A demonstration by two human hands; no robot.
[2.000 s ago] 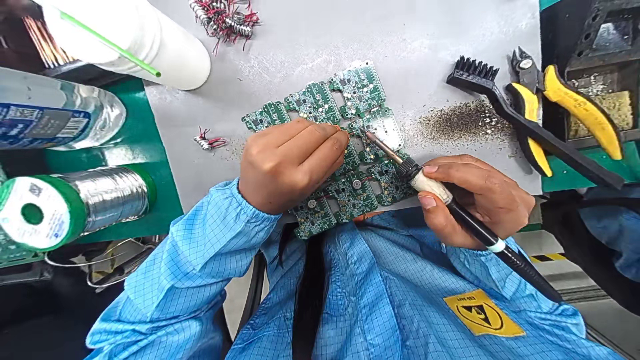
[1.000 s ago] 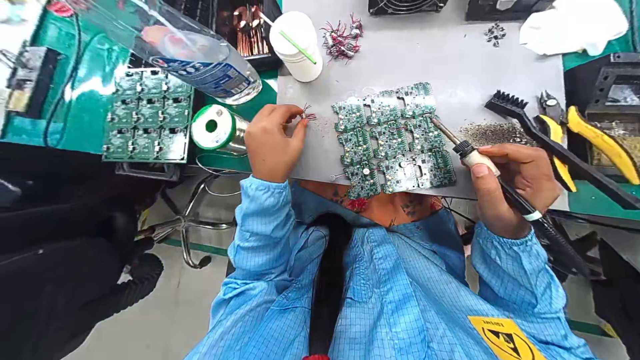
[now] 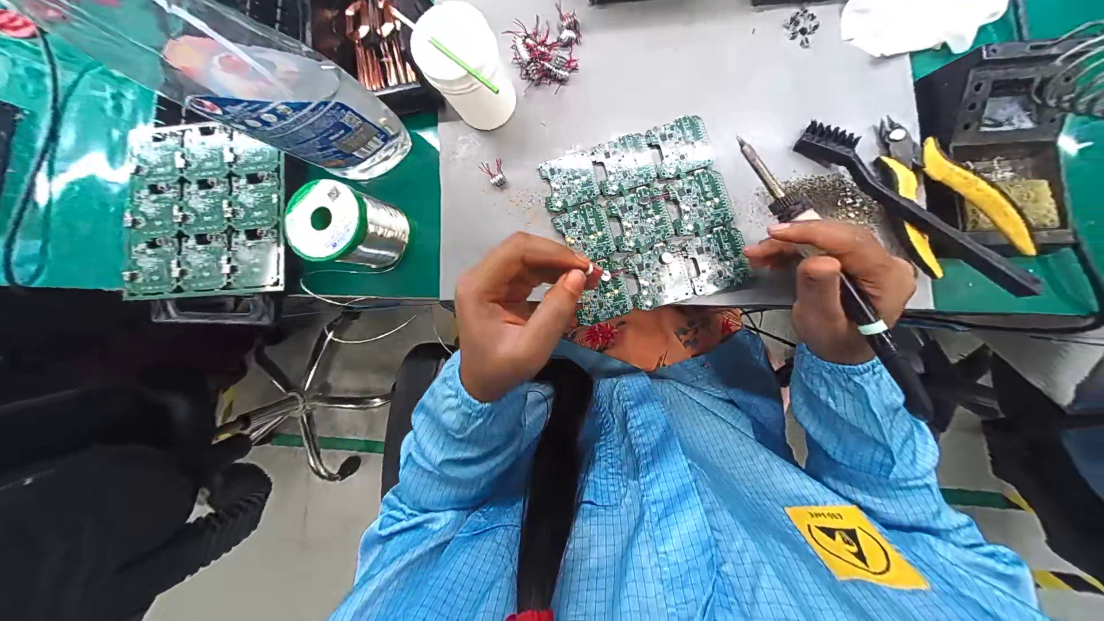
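My left hand (image 3: 522, 306) pinches a small wired component (image 3: 593, 269) with red leads between thumb and forefinger, over the lower left corner of a panel of green circuit boards (image 3: 647, 220). A soldering iron (image 3: 789, 203) is in my right hand (image 3: 841, 280), its tip pointing up and left, to the right of the panel and apart from it. One more small wired component (image 3: 495, 173) lies left of the panel, and a pile of them (image 3: 543, 53) sits farther back on the grey mat (image 3: 759, 82).
Left of the mat are a solder wire spool (image 3: 345, 224), a clear plastic bottle (image 3: 345, 121), a white bottle (image 3: 466, 65) and another board panel (image 3: 204, 207). At right lie a black brush (image 3: 918, 207), yellow-handled cutters (image 3: 975, 190) and a soldering iron stand with sponge (image 3: 1009, 194).
One second ago my left hand was at small wired components left of the panel; it has moved onto the panel's lower left corner. Two seconds ago the iron's tip was over the boards.
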